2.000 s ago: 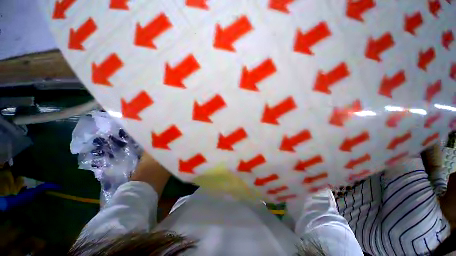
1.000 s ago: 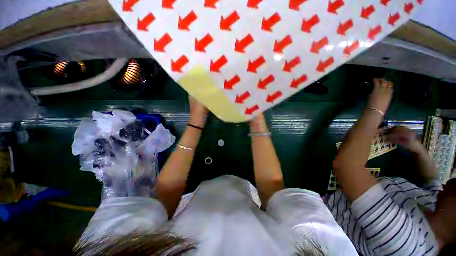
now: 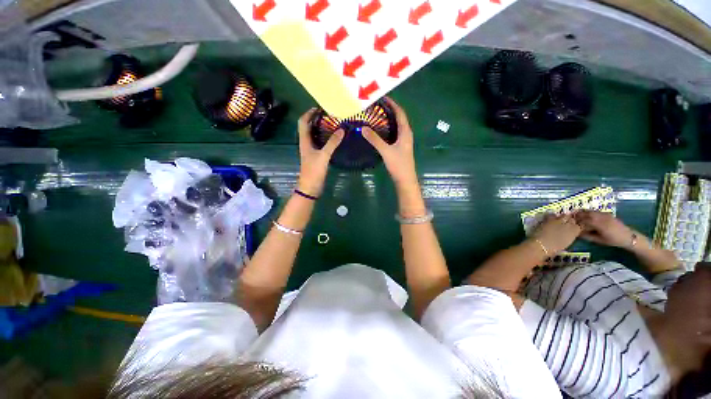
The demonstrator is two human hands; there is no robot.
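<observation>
A black clip fan [image 3: 357, 153] with orange-copper glow between its ribs is held between my two hands over the green belt. My left hand [image 3: 316, 148] grips its left side and my right hand [image 3: 396, 144] grips its right side. Both thumbs rest on the grille near the centre, by a small blue-white shine. The corner of the arrow label sheet [image 3: 382, 47] hides the fan's top edge. The fan's base cannot be made out.
More clip fans lie on the belt at left [image 3: 226, 97] and right [image 3: 511, 86]. A bin with crumpled clear bags [image 3: 187, 222] is left. A small disc [image 3: 341, 210] and ring [image 3: 323, 238] lie near my arms. A neighbour handles a pad sheet [image 3: 573, 204].
The arrow sheet has shifted up in view, uncovering both hands and the held fan. The neighbour's raised arm has come down to the pad sheet.
</observation>
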